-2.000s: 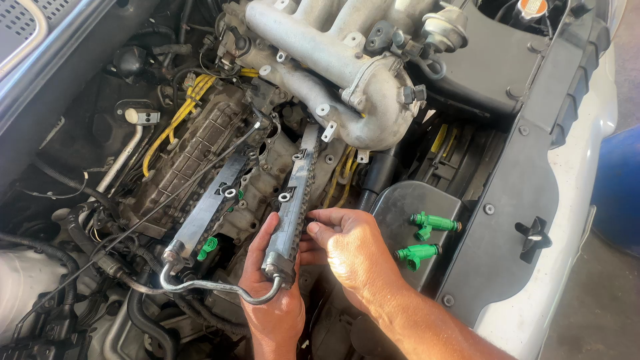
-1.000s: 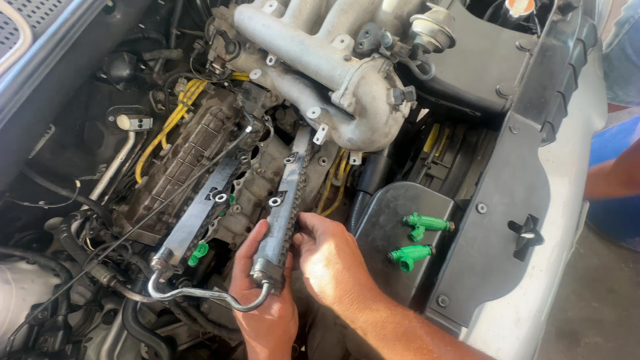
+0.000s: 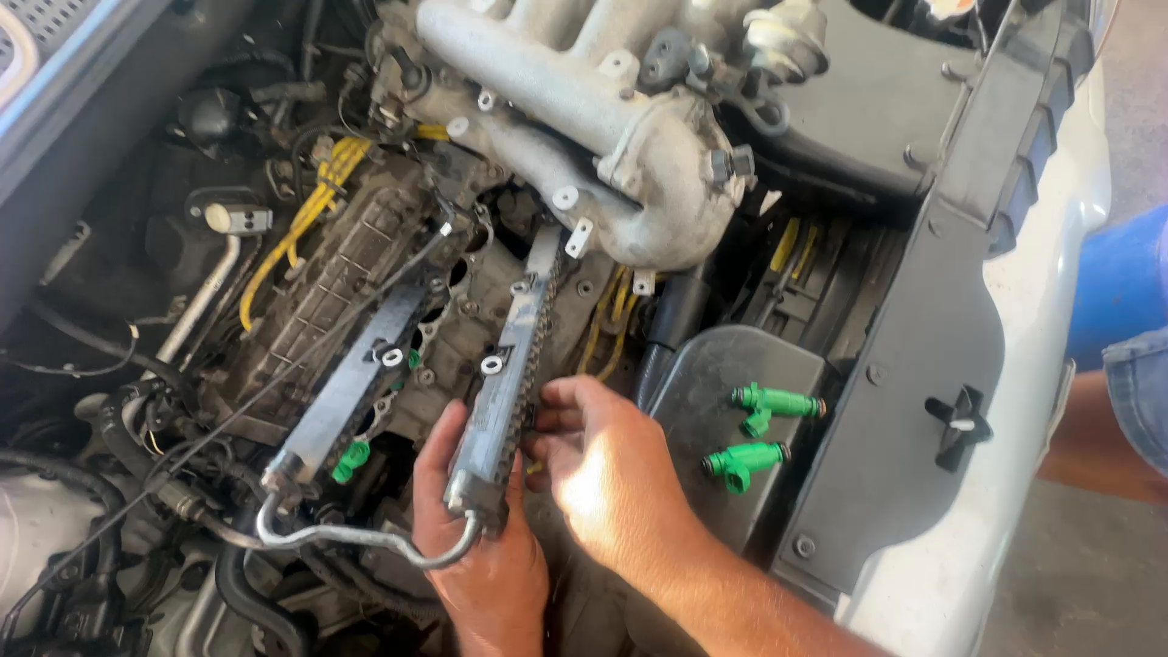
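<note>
My left hand grips the near end of the right metal fuel rail, with fingers on both sides of it. My right hand is against that rail's right side, its fingertips partly hidden; whether they hold something is unclear. A bent metal crossover pipe joins this rail to the left fuel rail. Below the left rail a green fuel injector shows. Two more green fuel injectors, an upper one and a lower one, lie on a dark plastic cover.
The cast aluminum intake manifold overhangs the rails' far ends. A ribbed engine cover, yellow wires and a thin dark cable are at the left. Beyond the white fender, another person's arm shows beside a blue object.
Another person's arm and denim clothing have come into view at the right edge. My hands stay at the right rail, with my right hand's fingers slightly shifted.
</note>
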